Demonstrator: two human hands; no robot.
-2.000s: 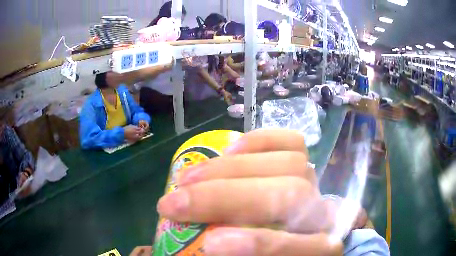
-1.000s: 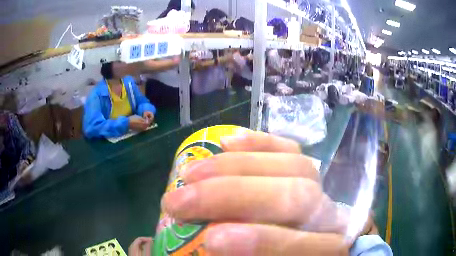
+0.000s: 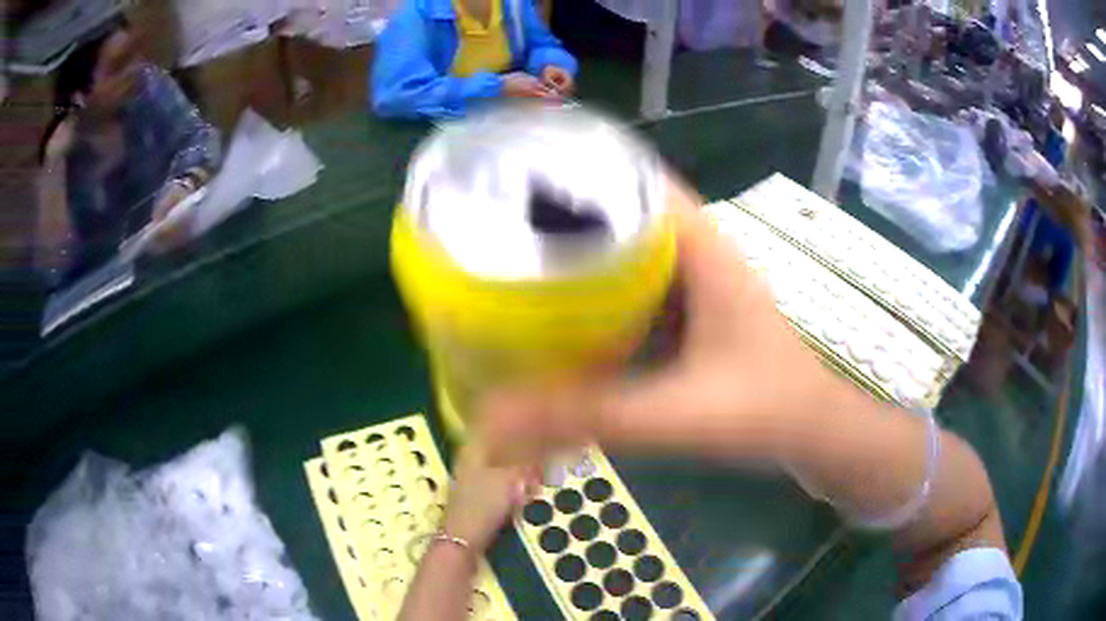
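A drink can [image 3: 534,279] with a yellow side and a silver, opened top is close to the camera, blurred. My right hand [image 3: 716,364] is wrapped around it from the right. My left hand [image 3: 488,491] is lower down, behind the can, near the top of a die-cut sheet [image 3: 600,540] with mostly dark round openings. The can and right hand partly cover its fingers, so I cannot tell what it holds. A small overlapping pile of empty yellow die-cut sheets [image 3: 378,497] lies beside and partly under my left forearm.
A clear bag of discs [image 3: 158,540] lies at the lower left. Finished sheets [image 3: 849,285] are stacked at the right. A crumpled clear bag [image 3: 924,170] lies beyond them, past a white post [image 3: 845,103]. Two people sit across the green bench.
The view has tilted down and left. The can now shows its opened top instead of its printed side. My left hand, the sheets and the disc bag have come fuller into view.
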